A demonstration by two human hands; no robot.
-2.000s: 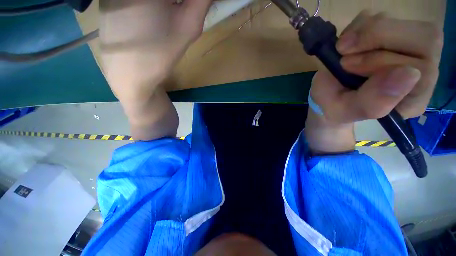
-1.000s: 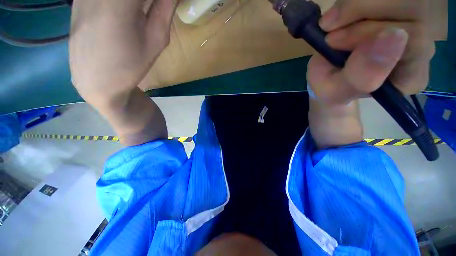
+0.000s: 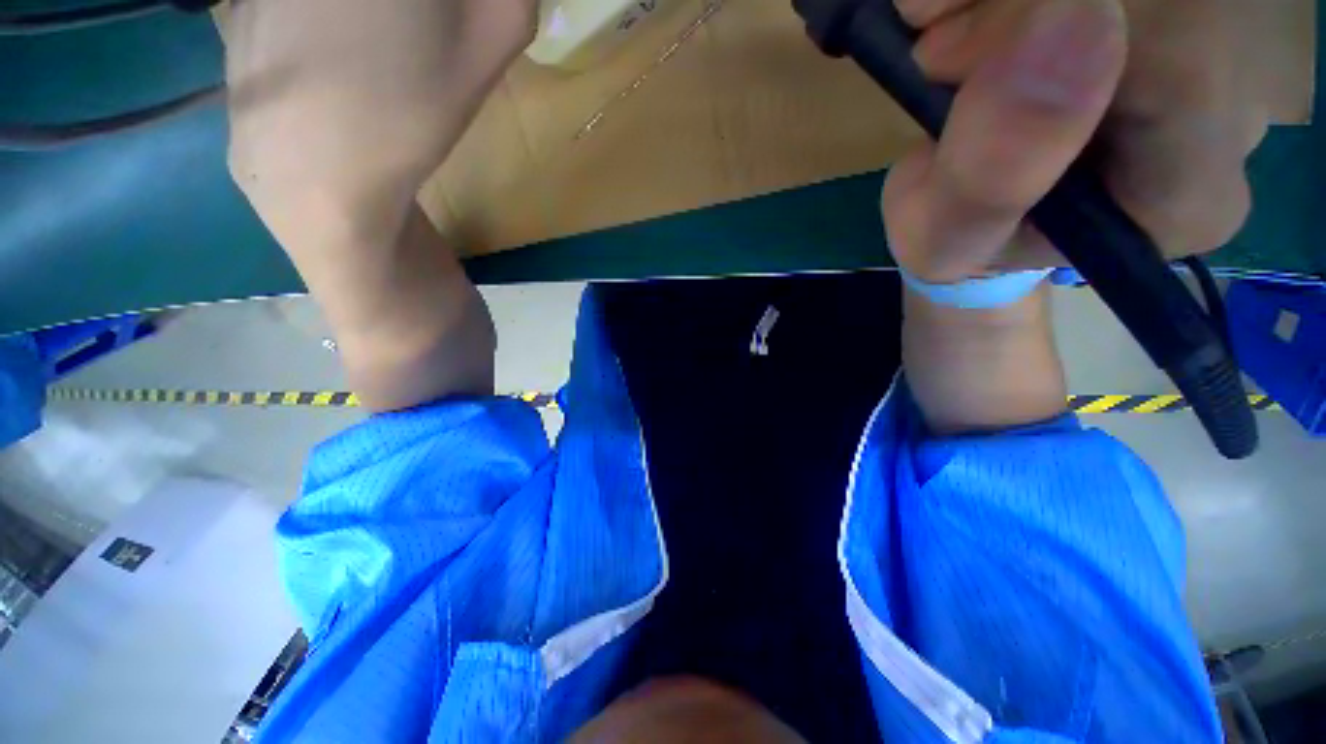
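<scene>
My right hand (image 3: 1069,131), with a light blue band on its wrist, grips the black handle of the soldering iron (image 3: 1134,269). The handle slants from upper left to lower right; the iron's metal barrel and tip are out of the picture. My left hand (image 3: 371,116) is cut off by the top edge, so its fingers and anything in them are hidden. A cream support block (image 3: 582,32) shows partly beside my left hand. A thin strand of solder wire (image 3: 647,70) lies on the cardboard sheet (image 3: 713,153).
The green-matted bench (image 3: 131,240) ends close in front of me. Grey-black cables (image 3: 124,134) lie at the upper left. A blue crate (image 3: 1280,349) is at the right below the bench. A white object (image 3: 146,625) stands at the lower left by striped floor tape (image 3: 218,395).
My right hand and the iron have moved up and left, and the barrel has left the picture. My left hand has shifted left and up. More of the cream block shows than at first.
</scene>
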